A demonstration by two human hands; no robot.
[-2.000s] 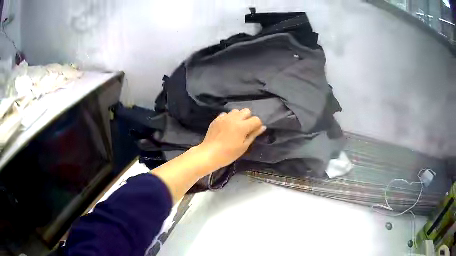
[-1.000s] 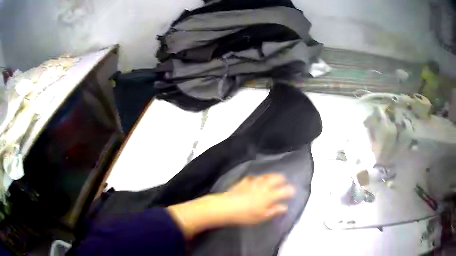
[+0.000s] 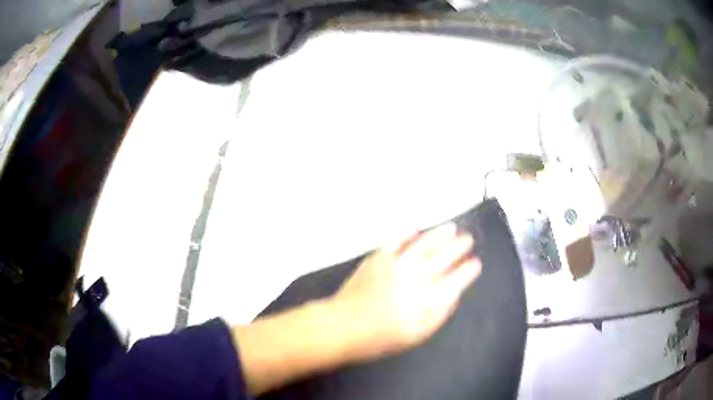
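A dark grey cloth panel [image 3: 477, 336] lies on the white sewing machine table at the bottom centre, its pointed upper corner close to the machine's metal plate. My left hand [image 3: 418, 285] lies palm down on the panel, fingers apart and pointing at that corner. It presses on the cloth and does not grip it. The sewing machine [image 3: 618, 125] stands at the right, blurred, with its needle area near the panel's corner. My right hand is not in view.
A heap of black and grey cloth [image 3: 234, 39] lies at the far left table edge. Small red-dark snips [image 3: 676, 264] lie right of the machine. A dark open space borders the table's left side, with pale material beyond.
The hand has gone from the far pile to a panel now in front of me. The panel has moved right and nearer the machine. The view has shifted, with the pile now at the top edge.
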